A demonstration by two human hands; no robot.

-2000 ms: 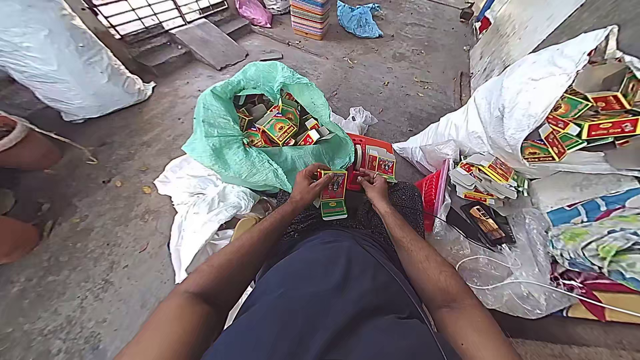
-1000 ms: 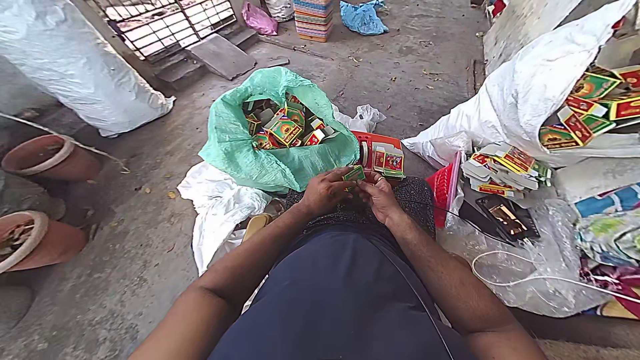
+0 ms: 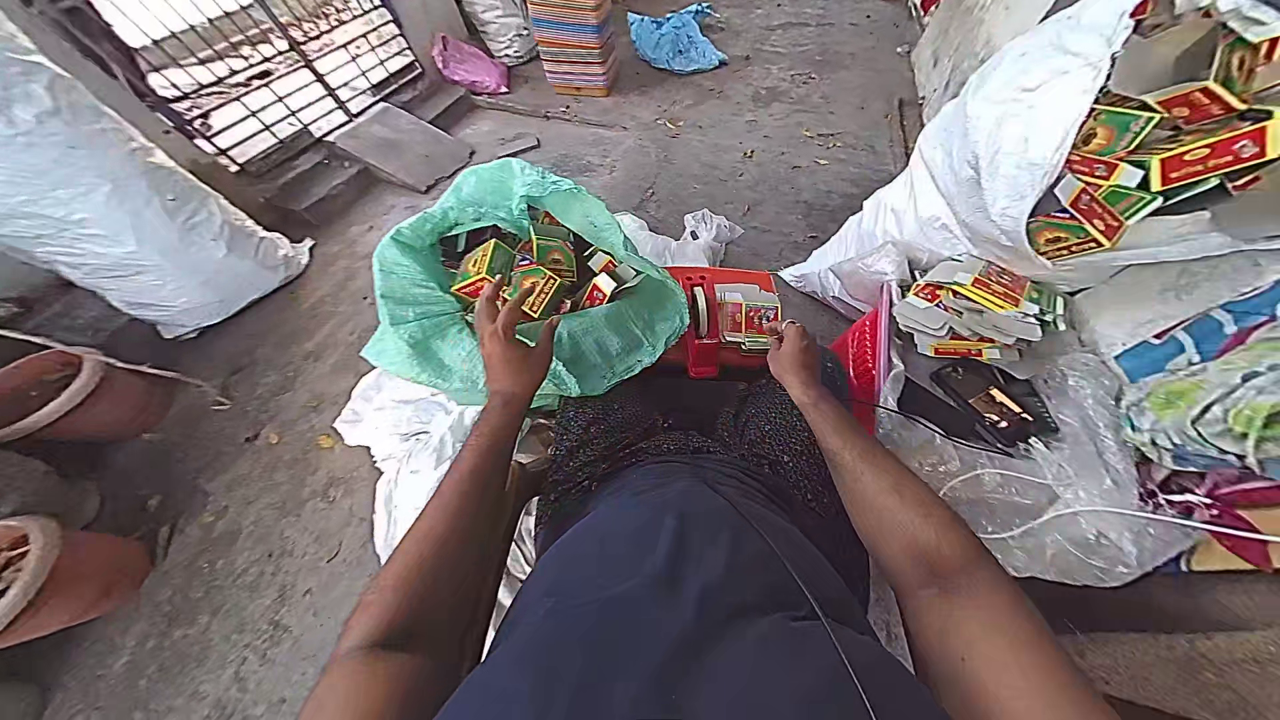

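Observation:
My left hand is over the near rim of a green woven sack, its fingers spread beside a small printed carton among the folded cartons inside. Whether it still touches that carton, I cannot tell. Over my right knee, my right hand has its fingertips at the edge of flat printed cartons. Those cartons lie in a red plastic tray, beside a roll of tape or similar. The fingers look pinched on a carton edge.
More flat cartons lie in a pile at the right, next to a red basket and a dark phone or case. A white sack spills cartons at the upper right. Clay pots stand at the left; a cable crosses clear plastic.
My hands, together at my lap a second ago, have parted. The left has moved forward to the green sack, the right to the cartons in the red tray.

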